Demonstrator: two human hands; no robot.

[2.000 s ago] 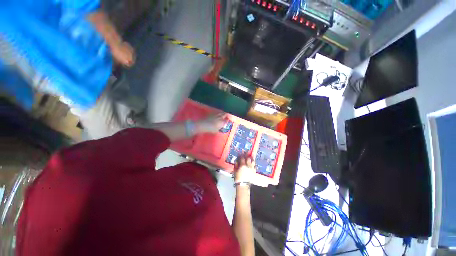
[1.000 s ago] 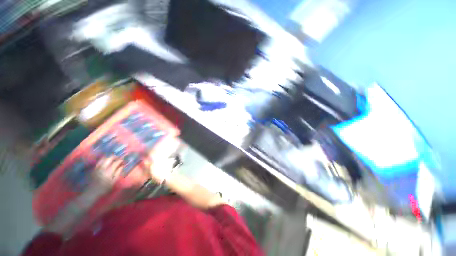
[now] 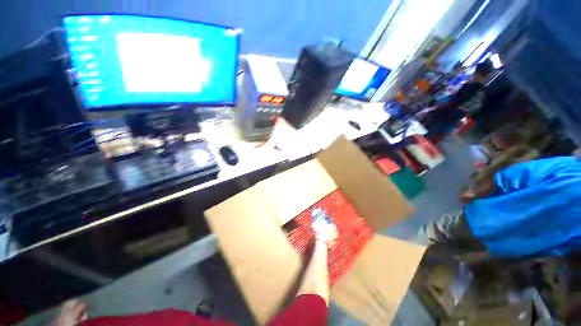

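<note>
An open brown cardboard carton (image 3: pixel 248 242) stands in front of me with its flaps spread. Red ribbed trays (image 3: pixel 350 235) lie inside it. My right hand (image 3: pixel 326 234) reaches into the carton over the trays. A small blue-and-white piece (image 3: pixel 320 218) shows at its fingers and seems held; blur hides what it is. My left hand (image 3: pixel 73 313) is low at the left, partly cut off by the bottom edge, small and blurred. Its grip cannot be made out.
A bench behind the carton holds a lit monitor (image 3: pixel 159 63), a box with red digits (image 3: pixel 264 95), a black mouse (image 3: pixel 228 155) and a black-framed long fixture (image 3: pixel 159 172). A person in blue (image 3: pixel 529 207) is at the right. Red trays (image 3: pixel 423 149) lie farther back.
The view has swung from the red tray of boards to the carton. My right hand is now inside the carton; my left hand is apart, low at the left.
</note>
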